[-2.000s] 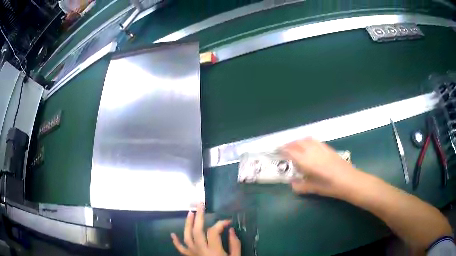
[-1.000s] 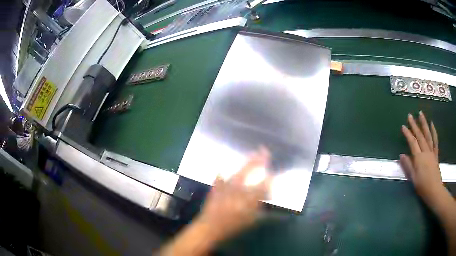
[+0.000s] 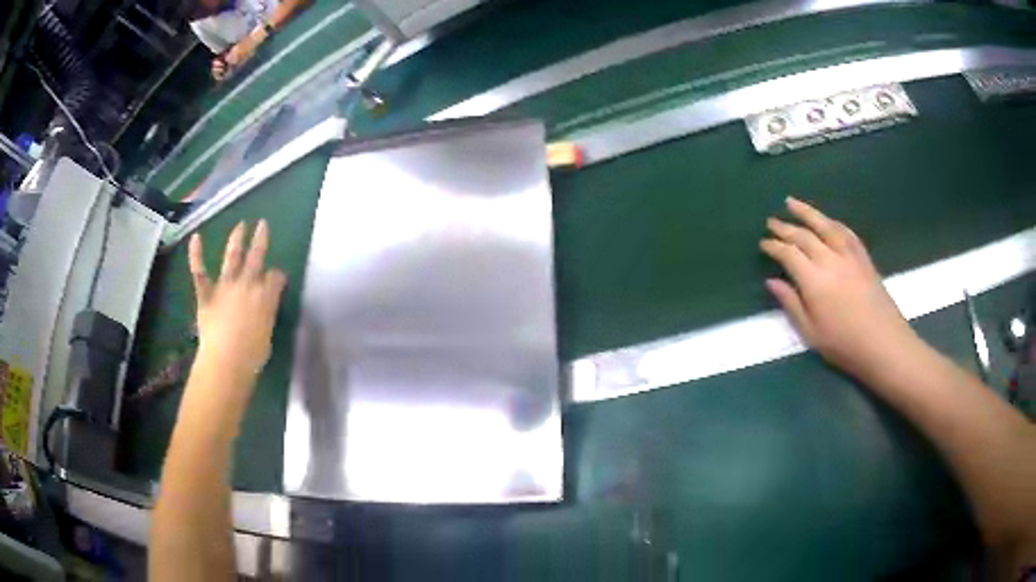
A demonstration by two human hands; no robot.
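My left hand (image 3: 235, 298) is over the green surface left of the shiny sheet-metal plate (image 3: 437, 307), fingers spread; no held thing shows. It partly hides a small dark housing (image 3: 165, 375) at the left. My right hand (image 3: 827, 273) is over the green surface right of the plate, fingers apart, with nothing visible in it. A four-hole housing (image 3: 832, 117) lies above my right hand, near the far metal strip, with four ringed circles facing up. Another housing (image 3: 1002, 84) is cut off by the upper right edge.
A near metal strip (image 3: 693, 352) runs right from the plate. A yellow-and-red block (image 3: 564, 155) touches the plate's upper right corner. Tweezers (image 3: 977, 330) lie at the right. A pale machine (image 3: 85, 239) with a yellow label stands at the left. Another person's arm (image 3: 244, 46) shows at the top left.
My left hand has moved from over the plate to its left side. My right hand stays open over the green surface, now below the housing. The head view has shifted.
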